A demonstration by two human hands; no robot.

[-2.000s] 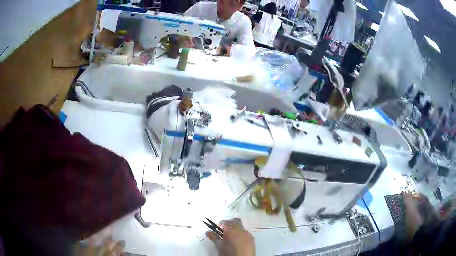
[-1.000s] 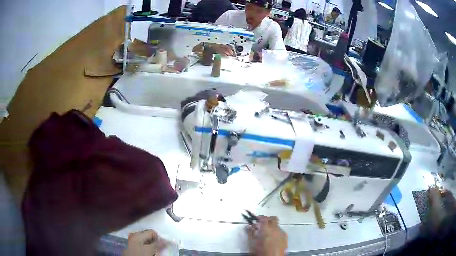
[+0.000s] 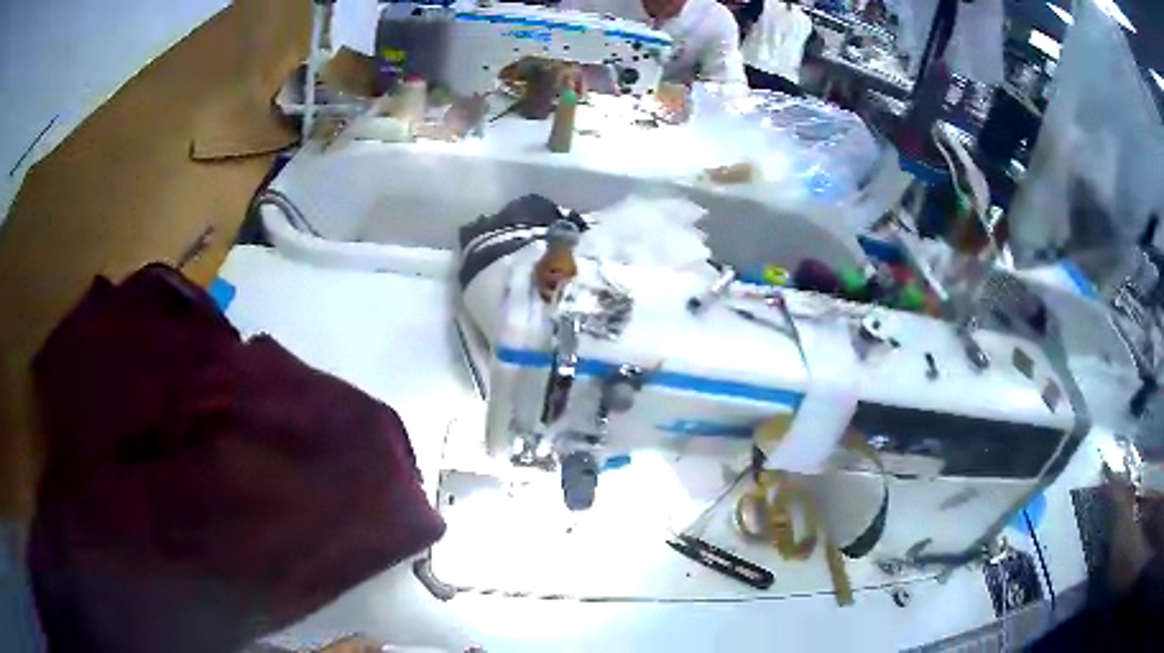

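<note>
A dark maroon cloth piece (image 3: 217, 472) lies bunched on the white table, left of the sewing machine (image 3: 664, 396). The presser foot area (image 3: 543, 453) is brightly lit, with no cloth under it that I can make out. Black thread snips (image 3: 721, 561) lie on the machine bed, in front of yellow-handled scissors (image 3: 776, 514) under the machine arm. Only a sliver of my left hand (image 3: 347, 645) shows at the bottom edge, beside the cloth; its fingers are cut off. My right hand is out of view.
Behind the head is a trough (image 3: 396, 204) with white fabric pieces (image 3: 645, 236) and coloured thread cones. A second machine (image 3: 511, 45) and a person stand beyond. Brown card (image 3: 115, 153) leans at the left wall. Another hand (image 3: 1130, 542), seemingly not mine, is blurred at the right edge.
The snips have left my right hand and lie on the bed; that hand has gone out of view. My left hand has dropped almost below the frame. The camera view has shifted.
</note>
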